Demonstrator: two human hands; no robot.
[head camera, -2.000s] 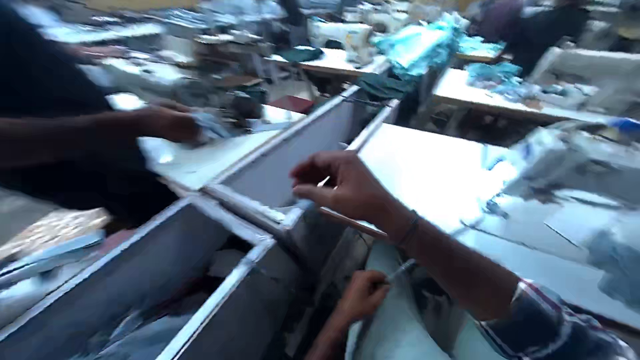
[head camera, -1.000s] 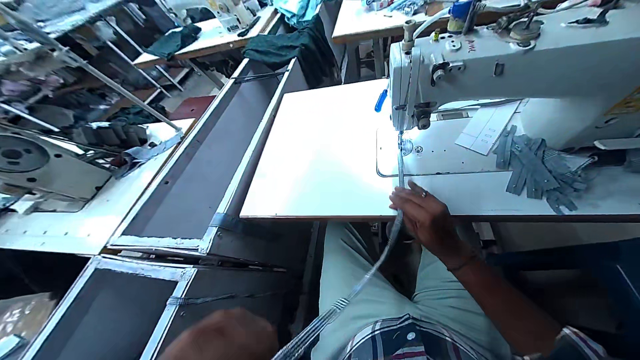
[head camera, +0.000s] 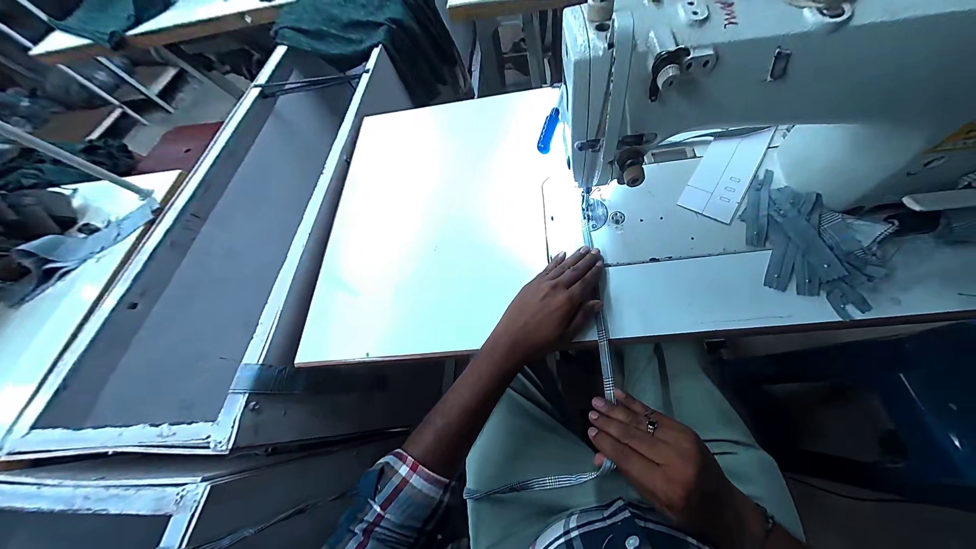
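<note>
A narrow checked fabric strip (head camera: 604, 354) runs from under the needle of a white sewing machine (head camera: 732, 76) down over the table edge to my lap, where it bends left. My left hand (head camera: 553, 301) lies flat on the strip at the table's front edge, just below the needle plate. Lower down, above my thighs, my right hand (head camera: 648, 450) holds the strip between thumb and fingers; a ring is on one finger. The strip is hidden partly beneath both hands.
Grey fabric pieces (head camera: 812, 236) lie in a heap right of the needle, beside a white marked card (head camera: 728, 175). A blue thread snipper or similar tool (head camera: 548, 130) lies by the machine head. A long grey trough (head camera: 206, 252) with dark green cloth (head camera: 366, 34) stands left of the white table (head camera: 427, 244).
My left hand has come from the lower left onto the strip near the needle. My right hand has moved from the table edge down to my lap.
</note>
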